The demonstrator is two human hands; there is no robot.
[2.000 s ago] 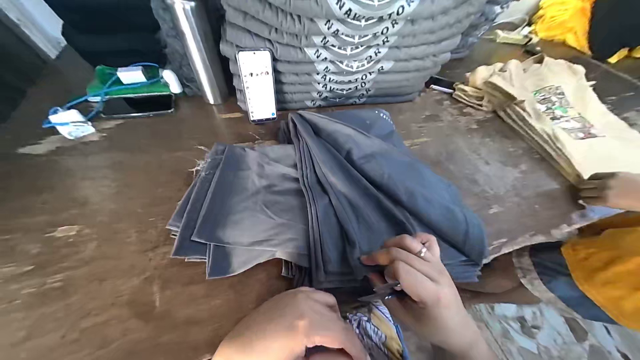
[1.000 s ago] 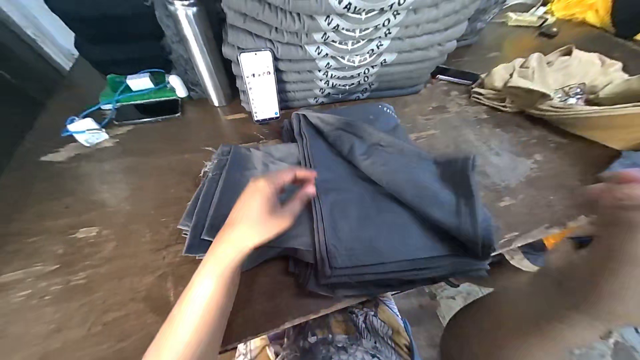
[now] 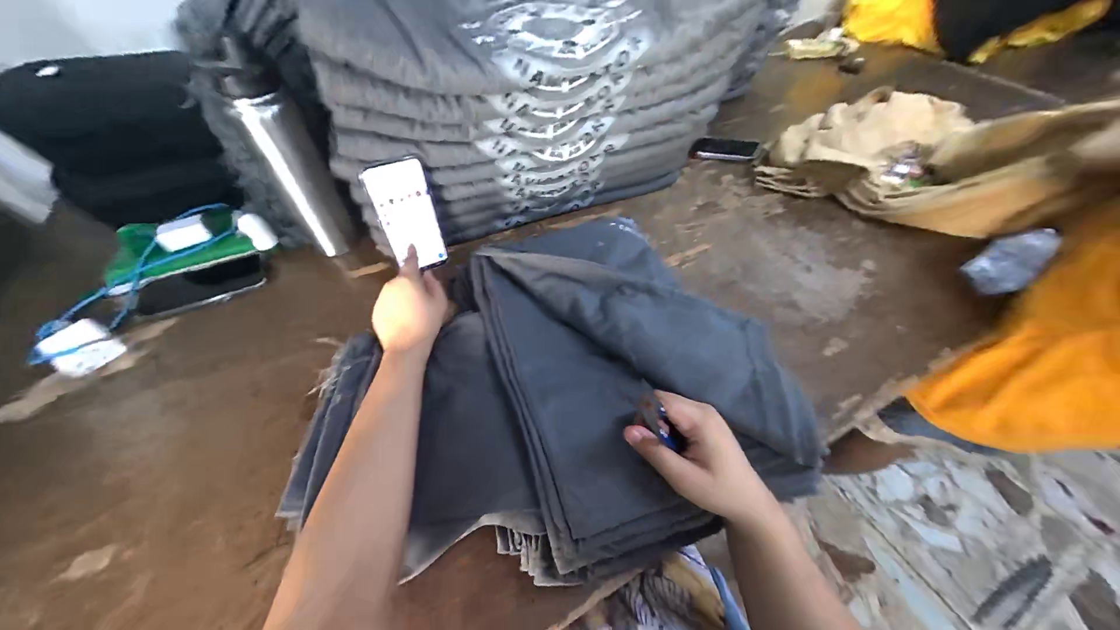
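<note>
With one finger, my left hand (image 3: 409, 306) touches the lower part of the lit screen of a smartphone (image 3: 405, 210), which leans upright against a stack of grey printed garments (image 3: 542, 114). My right hand (image 3: 700, 451) is closed around a small tool with a dark metal end and a blue part (image 3: 658, 420), perhaps thread snips. The tool is over a pile of dark grey fabric pieces (image 3: 595, 376), layered and partly folded over on the wooden table. My left forearm crosses above the left part of this pile.
A steel bottle (image 3: 293, 175) stands left of the phone. Farther left are a green item (image 3: 175, 249), a dark phone (image 3: 201, 284) and a blue cord with white pieces (image 3: 83, 346). Another phone (image 3: 724, 149) and beige fabric (image 3: 875, 149) lie right. A person in orange clothing (image 3: 1032, 350) is at the right edge.
My left hand has moved from the fabric pile up to the phone screen. My right hand, blurred at the right one second ago, is over the pile with the tool.
</note>
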